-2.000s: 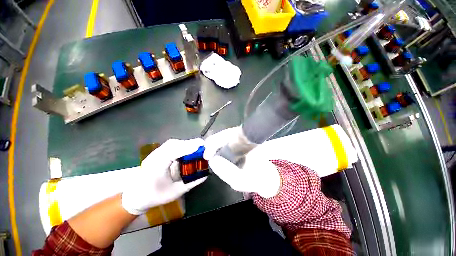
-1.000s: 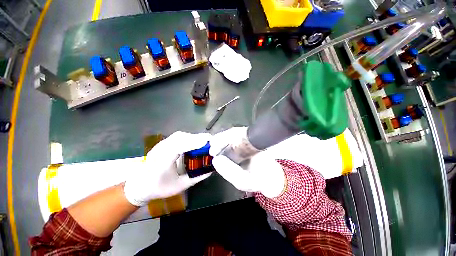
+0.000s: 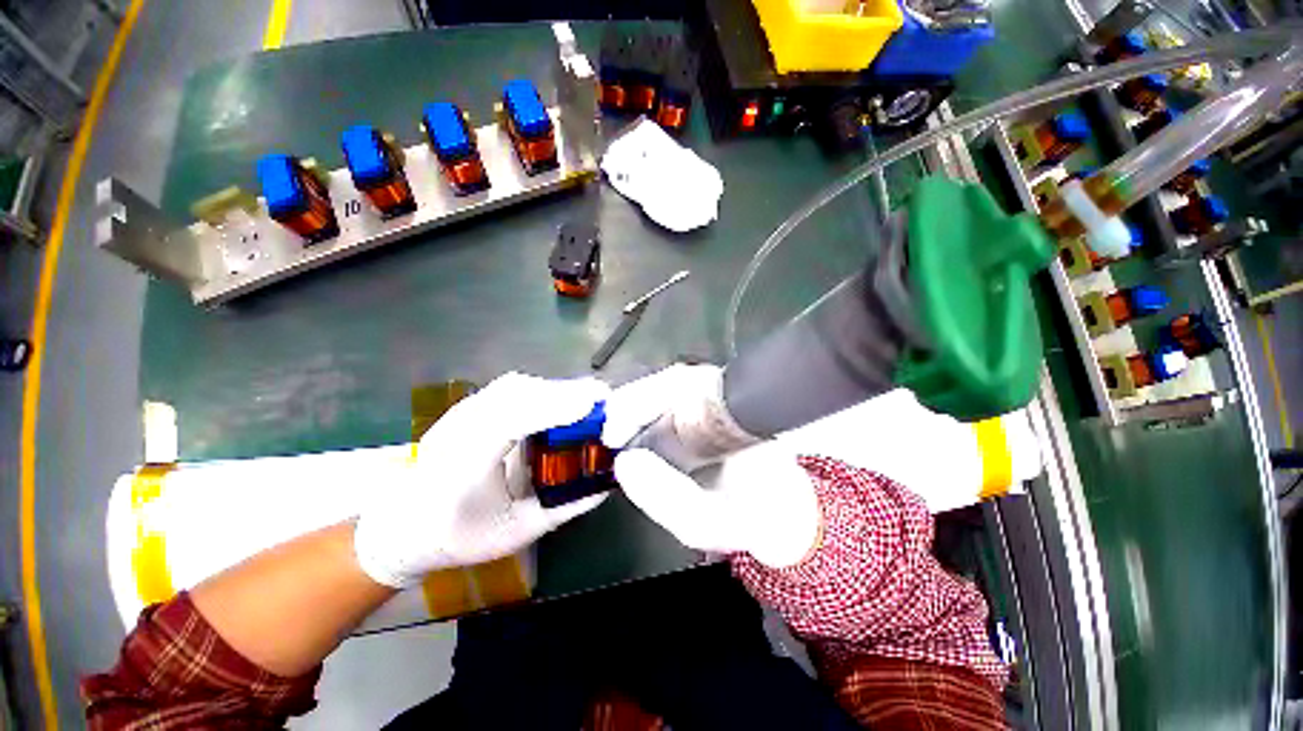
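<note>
My left hand (image 3: 465, 479), in a white glove, holds a blue-topped coil (image 3: 573, 454) with copper windings between thumb and fingers, above the front of the mat. My right hand (image 3: 700, 464), also gloved, grips the lower end of a thick grey glue syringe (image 3: 822, 357). The syringe leans up to the right, with a green adapter cap (image 3: 975, 297) on its rear end. Its tip is hidden by my right fingers, close beside the coil. A clear air hose (image 3: 815, 214) loops behind the syringe.
A metal fixture (image 3: 386, 214) with several blue-topped coils stands back left. A black-topped coil (image 3: 576, 260), a small tool (image 3: 622, 331) and a white cloth (image 3: 662, 174) lie mid-bench. White armrests (image 3: 272, 517) line the front. The controller (image 3: 800, 107) is at the back; a conveyor (image 3: 1186, 528) runs right.
The syringe's capped rear end has swung to the right and looks larger. The view has shifted slightly, moving the bench items. Both hands keep their holds close together.
</note>
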